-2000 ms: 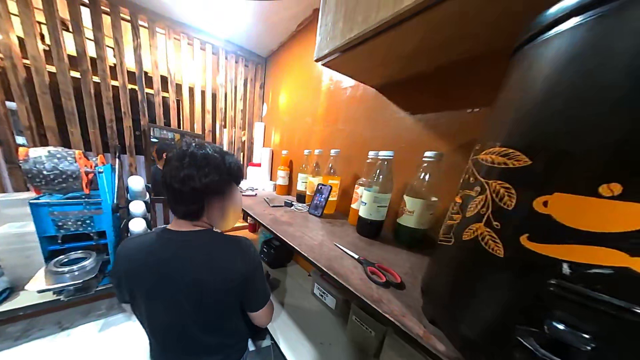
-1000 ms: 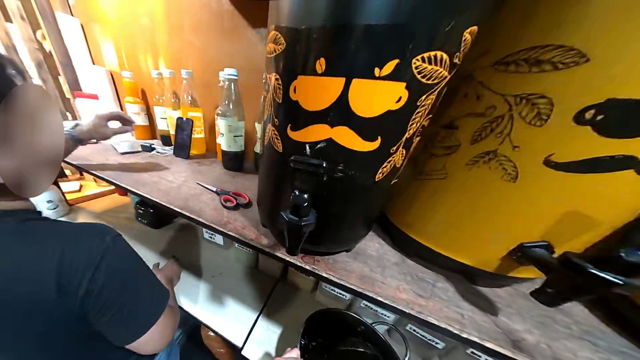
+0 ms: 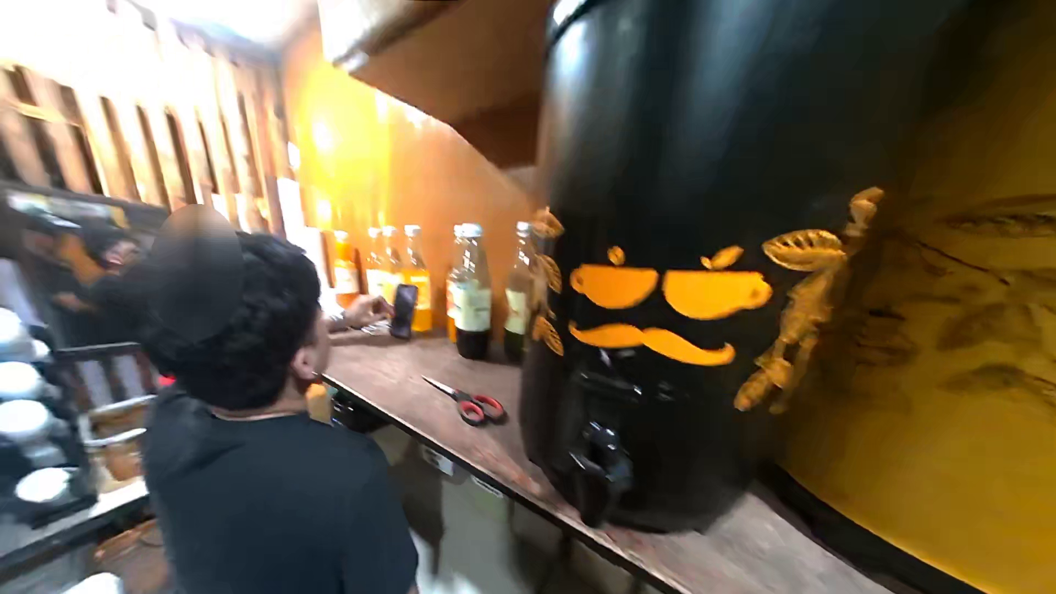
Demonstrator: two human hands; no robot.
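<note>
Neither my left hand nor my right hand shows in the head view, so what they hold is hidden. Closest to me on the right stands a black drink dispenser (image 3: 660,247) with orange cups and a moustache painted on it and a black tap (image 3: 602,470) low on its front. Scissors with red and black handles (image 3: 478,407) lie on the counter (image 3: 396,363) to its left, blades partly apart. Behind them are several glass bottles (image 3: 473,305) of dark and orange liquid. A phone (image 3: 403,311) leans upright by the bottles, beside a co-worker's hand (image 3: 368,310).
A co-worker in a black shirt (image 3: 272,503) stands at the left, along the counter's edge. A yellow dispenser (image 3: 932,429) fills the far right. Above the bottles hangs a cabinet (image 3: 445,66). Stacked white cups (image 3: 25,421) are at the far left.
The view has swung back left and up from a second ago. A black pitcher at the bottom edge a second ago is out of view now. The co-worker's hand is beside the phone.
</note>
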